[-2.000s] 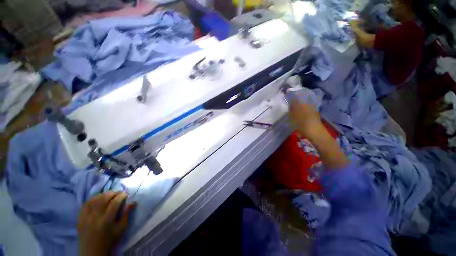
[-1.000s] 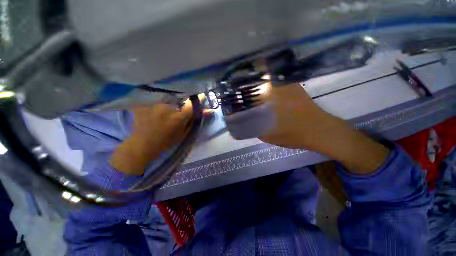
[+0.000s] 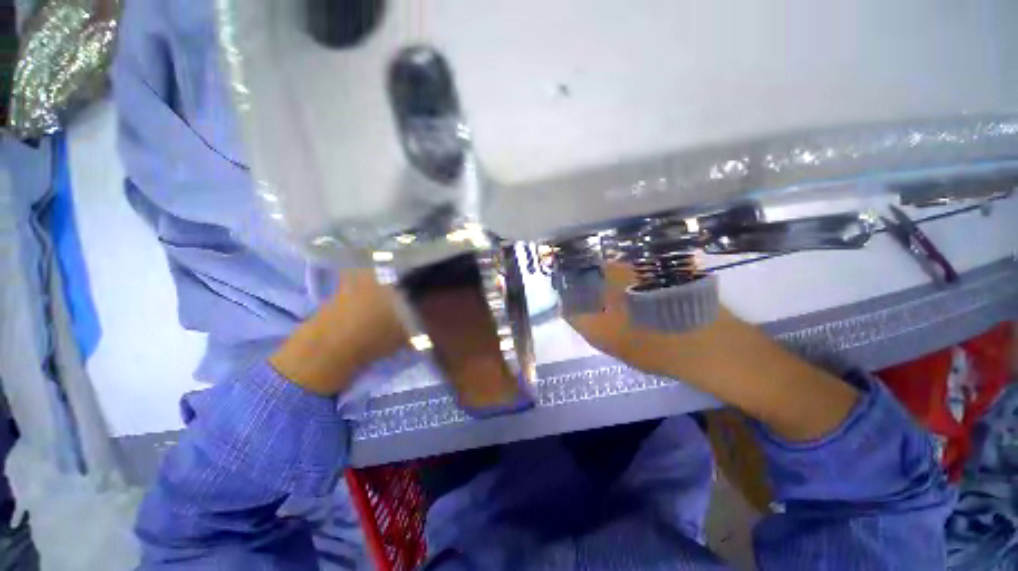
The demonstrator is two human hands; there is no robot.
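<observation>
The white sewing machine head [image 3: 726, 89] fills the top of the view, very close. Its shiny take-up guard [image 3: 463, 323] and tension parts hide the needle area and my fingertips. My left hand [image 3: 352, 329] is at the left of the guard, fingers hidden behind it. My right hand [image 3: 659, 340] is at the right, partly behind the tension knob, fingers hidden. A small light blue piece [image 3: 580, 284] shows at the right fingertips. Light blue cloth [image 3: 218, 245] lies left of the head, reaching my left hand.
Thread snips [image 3: 924, 243] lie on the right of the bed. The ruler strip [image 3: 826, 335] runs along the table's front edge. A red crate [image 3: 387, 519] is below it, and a red bag [image 3: 977, 390] is at lower right. Blue tape [image 3: 76, 262] and pale cloth are at far left.
Two seconds ago my right hand was far right of the needle area; it is now beside it, near my left hand. Since one second ago the view has shifted closer over the machine head.
</observation>
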